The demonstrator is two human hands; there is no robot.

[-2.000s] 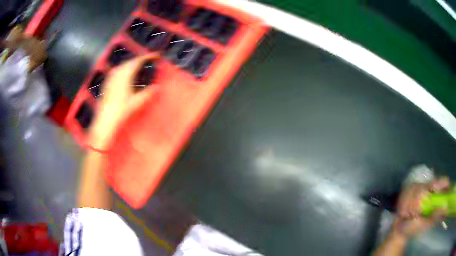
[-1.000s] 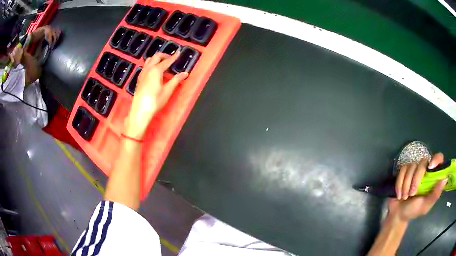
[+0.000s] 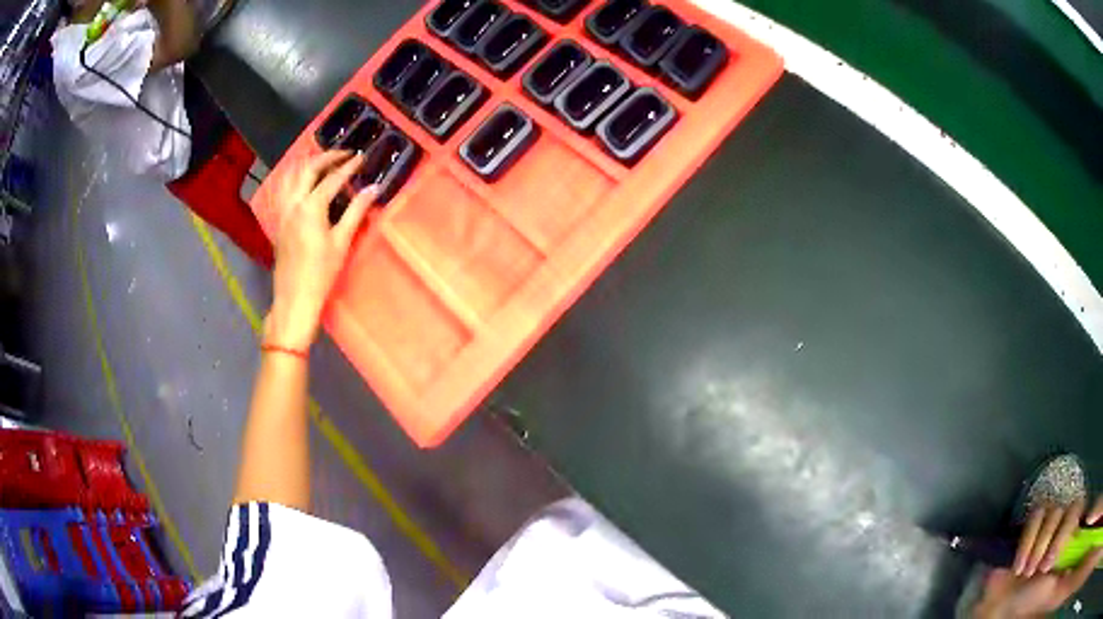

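Note:
The red-orange parts tray [image 3: 454,333] lies at the upper left on the dark green work surface. Several black plastic housings [image 3: 497,140] sit in its pockets; some pockets are bare. My left hand [image 3: 317,224] is at the tray's left edge with fingers around a black housing, partly hidden under them. My right hand [image 3: 1043,568] is at the lower right edge, closed on the green electric screwdriver [image 3: 1080,548], which is partly cut off. The round screw dish [image 3: 1057,479] with silvery screws lies just above my right hand.
The dark green work surface [image 3: 726,302] has a white edge strip [image 3: 968,200] beside a green belt [image 3: 901,73]. Another person's white clothing [image 3: 121,97] shows at the upper left. Red crates [image 3: 61,472] and blue crates [image 3: 61,556] stand at the lower left over a grey floor.
The view has shifted left, so tray and dish appear further right. My left hand has moved from the tray's middle housings to those at its left edge. My right hand still holds the screwdriver.

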